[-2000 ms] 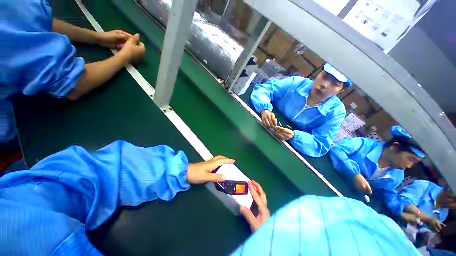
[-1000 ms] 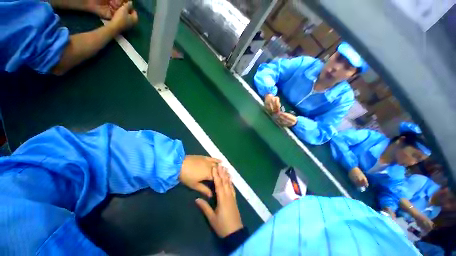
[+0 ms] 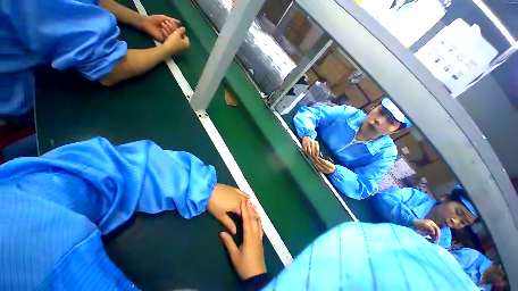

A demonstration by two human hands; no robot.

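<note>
My left hand (image 3: pixel 227 207) reaches in from the blue sleeve at the left and rests beside the white edge rail (image 3: pixel 224 153). My right hand (image 3: pixel 247 241), with a dark cuff, comes from below. Its fingertips meet and overlap those of my left hand at the rail. Both thumbs stand apart from the fingers. No object shows in either hand, though the overlapping fingertips hide what lies between them. The dark green worktop (image 3: pixel 170 250) lies under the hands.
The green conveyor belt (image 3: pixel 258 145) runs beyond the rail, with a small brown-orange piece (image 3: pixel 230 98) on it. A grey post (image 3: pixel 227 54) stands at the rail. A neighbour's hands (image 3: pixel 170 37) are at upper left. Workers sit across the belt. A pale blue striped cap-like shape (image 3: pixel 369 258) covers the lower right.
Two seconds ago both hands held the white retail box. One second ago it lay on the belt, released, and my hands were together. Now the box is out of view and the camera view has shifted.
</note>
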